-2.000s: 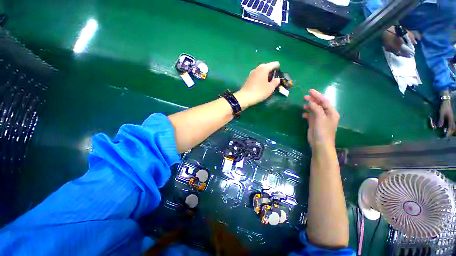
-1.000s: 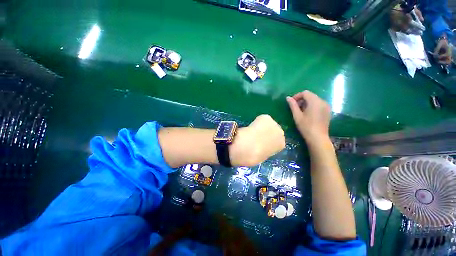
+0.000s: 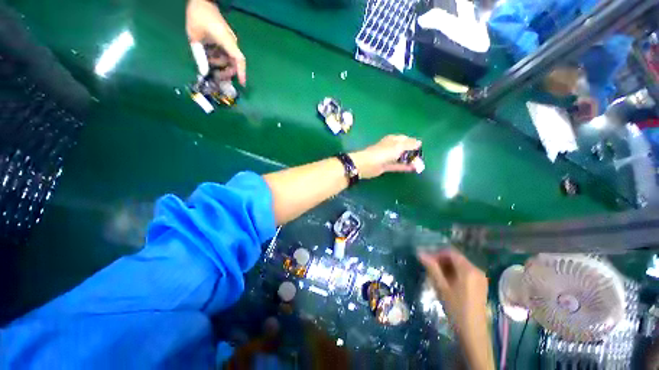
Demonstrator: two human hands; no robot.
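My left hand [image 3: 390, 155], with a black watch on its wrist, holds a small dark unit with a white tab [image 3: 413, 157] over the green belt [image 3: 274, 152]. My right hand [image 3: 455, 278] is blurred, low over the right side of the clear blister tray [image 3: 332, 318]; its fingers are bent, and I cannot tell whether they hold anything. In the tray are a dark housing with a white tab [image 3: 347, 230], a module with a pale disc [image 3: 298, 261], a lone pale disc [image 3: 287, 291] and a cluster of orange-black modules [image 3: 386, 303]. A partly assembled unit [image 3: 335, 115] lies on the belt.
Another person's hand [image 3: 217, 40] is over units [image 3: 215, 90] on the belt at upper left. Stacked trays [image 3: 29, 166] stand left. A white fan [image 3: 571, 298] and metal post [image 3: 549, 235] are right. Gridded sheets [image 3: 386, 32] and a black box [image 3: 451, 54] lie across the belt.
My left hand has moved from above the tray to the belt, now with a unit. My right hand has moved down to the tray. Another person's hand has come in at upper left.
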